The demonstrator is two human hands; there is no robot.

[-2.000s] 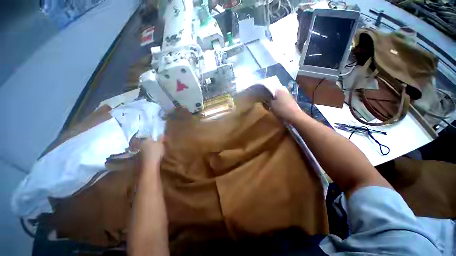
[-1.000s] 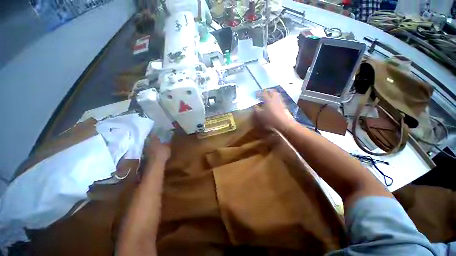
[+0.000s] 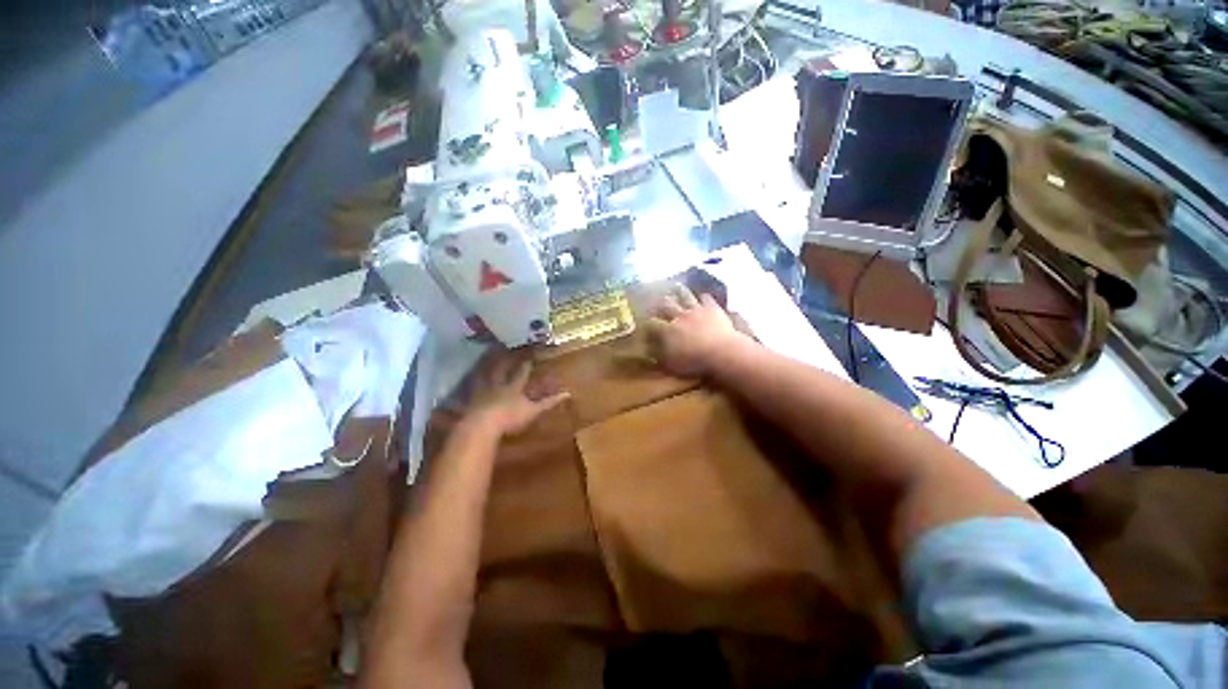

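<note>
A large brown garment panel point(image 3: 687, 498) lies in front of the machine, with a seamed rectangular part near its middle. Its upper edge reaches the yellow-gold clamp frame point(image 3: 590, 319) under the white pattern sewing machine head point(image 3: 485, 256). My left hand point(image 3: 509, 400) lies flat on the cloth, left of and below the clamp frame, fingers spread. My right hand point(image 3: 690, 331) lies on the cloth just right of the clamp frame, fingers apart. Neither hand visibly pinches the cloth. The needle point cannot be made out.
Brown pieces with white cloth point(image 3: 202, 458) are heaped at the left. A control panel point(image 3: 890, 159) stands upright at the right, beside a tan handbag point(image 3: 1077, 202). Snips and dark cord point(image 3: 997, 400) lie on the white table. A white sheet point(image 3: 781, 316) shows beyond my right hand.
My left hand has moved right, away from the white cloth, onto the brown panel. My right hand has moved a little down and left, closer to the clamp frame. The cloth lies flatter.
</note>
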